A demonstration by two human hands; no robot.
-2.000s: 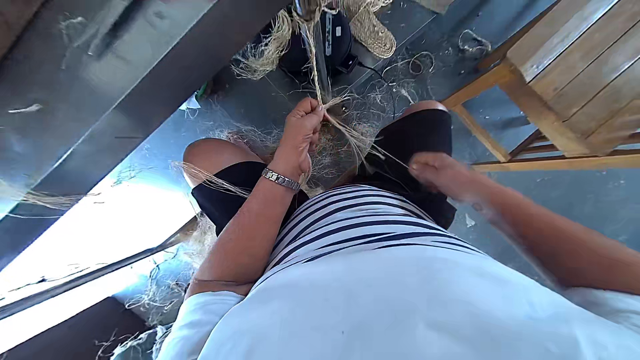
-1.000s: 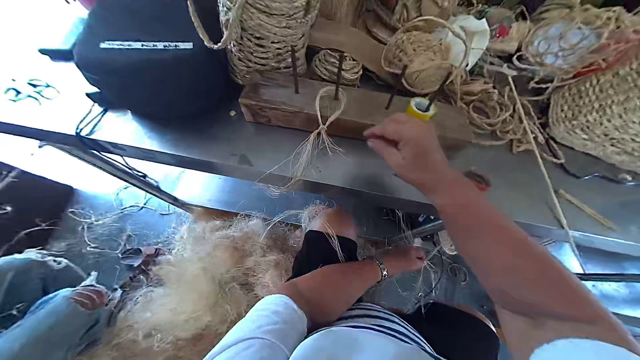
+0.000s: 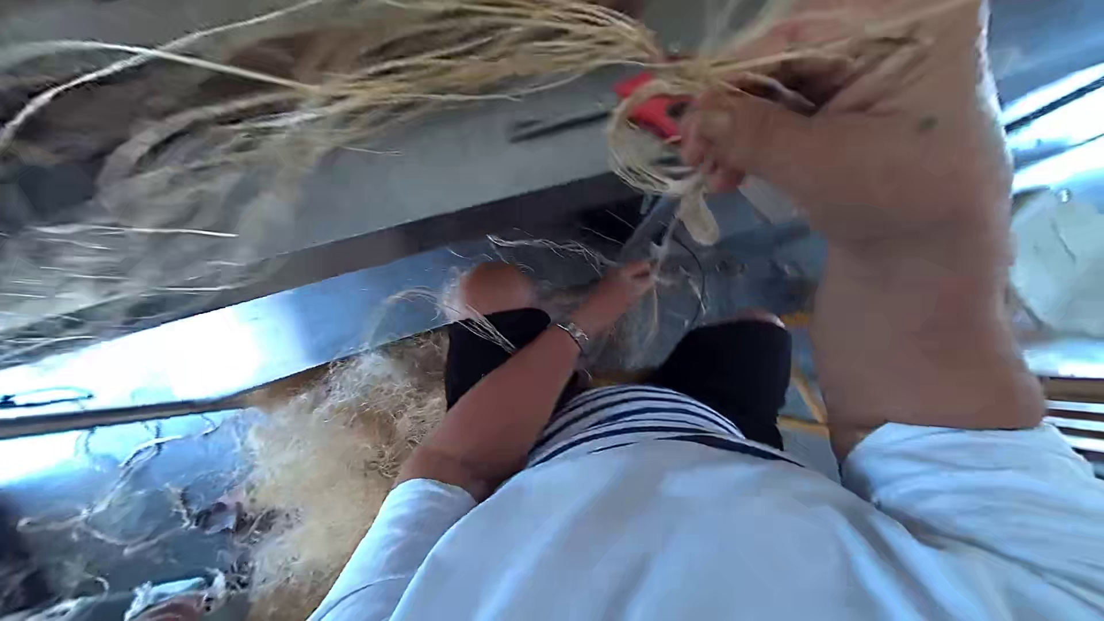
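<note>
My right hand (image 3: pixel 759 129) is raised close to the camera at the upper right, its fingers closed on a bundle of pale plant fibre (image 3: pixel 483 52) whose loose ends spread to the left. Some strands loop round below its fingertips. A red object (image 3: pixel 651 105), possibly a tool handle, shows against these fingers; blur hides whether the hand grips it. Lower down, between the knees, my left hand (image 3: pixel 634 280) has its fingers closed on thin fibre strands (image 3: pixel 660 254) at their upper end. A metal watch or bracelet (image 3: pixel 573 335) is on that wrist.
A grey metal tabletop (image 3: pixel 414 177) runs across the upper left, its edge above the left knee. A heap of loose, fluffy fibre (image 3: pixel 336 466) lies at the lower left. Stray strands (image 3: pixel 129 483) are scattered beyond it. Wooden slats (image 3: pixel 1074 392) show at the right edge.
My right hand has gone from beside the wooden block on the table to close before the camera, now with fibre in it. My left hand remains low between the knees. The view has turned.
</note>
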